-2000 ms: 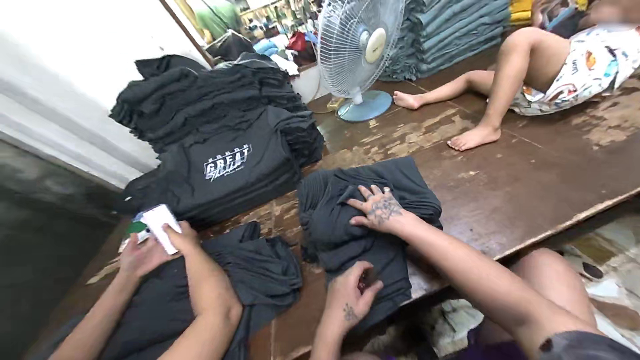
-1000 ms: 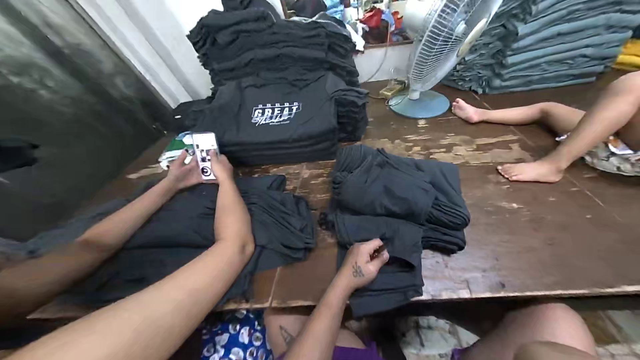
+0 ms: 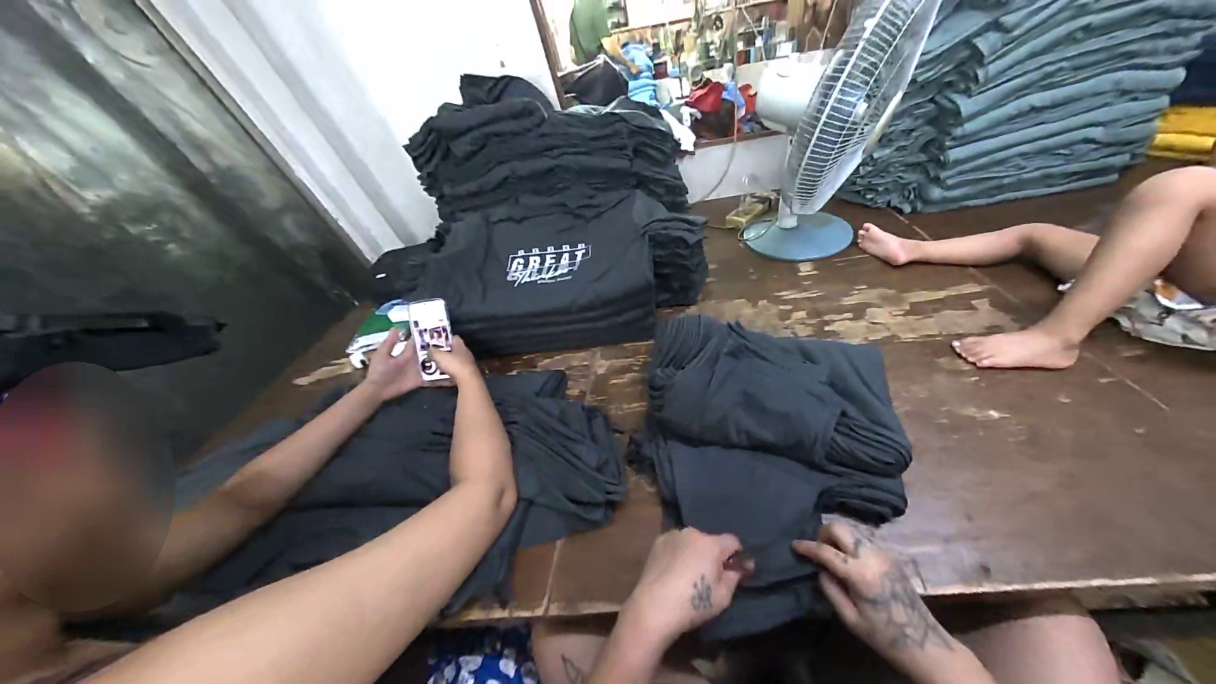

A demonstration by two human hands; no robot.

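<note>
My left hand [image 3: 692, 581], tattooed at the wrist, has curled fingers against the lower part of a dark grey folded garment [image 3: 746, 499]. Something small and dark shows at its fingertips; I cannot tell what it is. At the same garment's right edge, my right hand [image 3: 879, 589], tattooed on its back, pinches the cloth near the table's front edge. Just beyond both hands lies a thicker folded bundle of dark grey garments [image 3: 760, 385], its layered folds facing right.
A person's hands hold a phone [image 3: 431, 340] over spread dark garments [image 3: 570, 456] on my left. Behind stand stacked black shirts [image 3: 560, 285] with a white print, an electric fan [image 3: 798, 233] and piled grey-green garments [image 3: 1054, 104]. Another person's bare foot [image 3: 1021, 349] rests on the wooden table [image 3: 1035, 475].
My right hand lay on top of the bundle two seconds ago, was out of sight one second ago, and is now at the lower garment's edge. The view has swung left.
</note>
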